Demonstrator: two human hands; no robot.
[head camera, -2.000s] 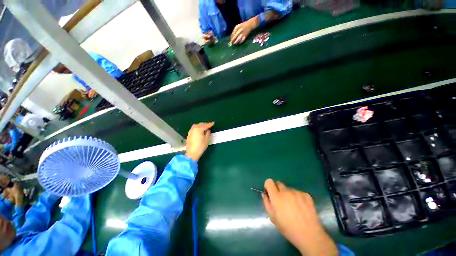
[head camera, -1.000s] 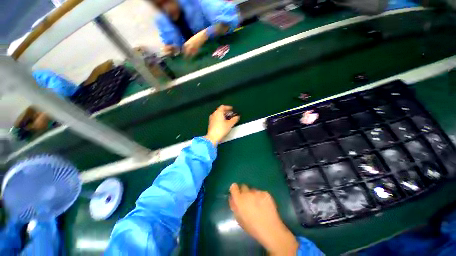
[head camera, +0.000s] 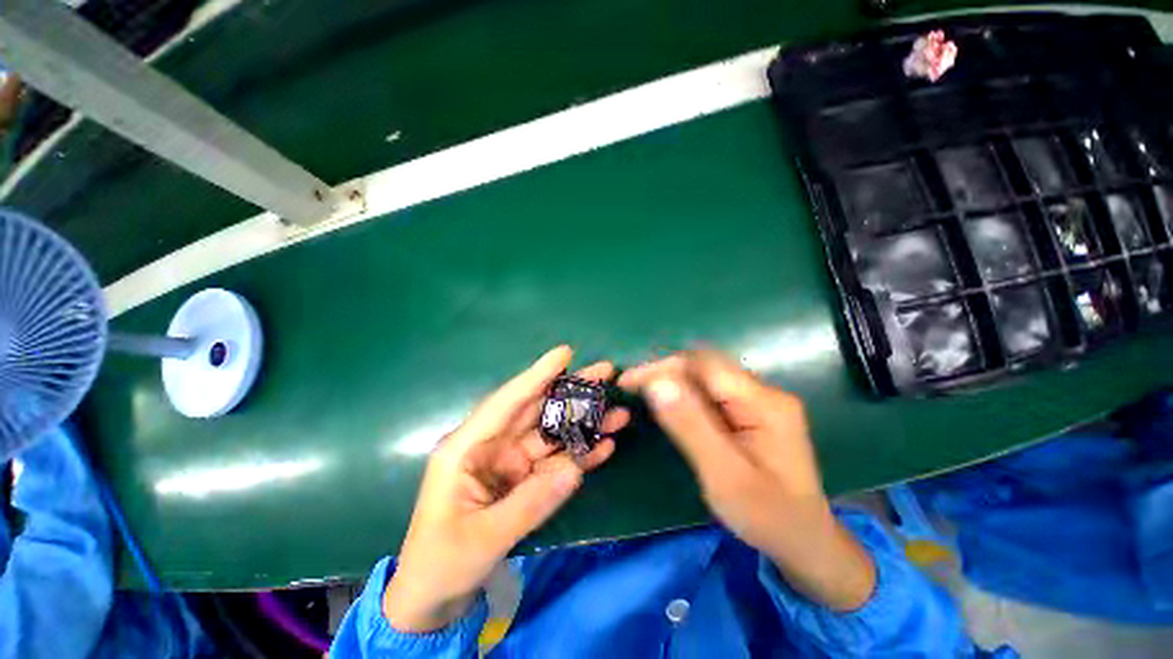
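My left hand (head camera: 486, 476) holds a small black housing (head camera: 575, 415) between fingers and thumb above the front of the green bench. Its open side faces up and shows shiny, silvery inner parts. My right hand (head camera: 733, 444) is just to the right of the housing, slightly blurred, with thumb and index finger close together beside its edge. A thin dark tip shows between these fingers and the housing, but most of the tool is hidden, so I cannot clearly make out tweezers.
A black compartment tray (head camera: 885, 232) lies at the right, with shiny bits in some pockets and a pink-and-white scrap (head camera: 930, 55) on its far edge. A fan (head camera: 212, 353) stands at left. A white rail (head camera: 566, 134) and metal post (head camera: 180, 122) are beyond. Blue sleeves show at both sides.
My left hand has come back from the green strip beyond the rail with the housing. My right hand has moved beside it. The view has tilted down towards the bench.
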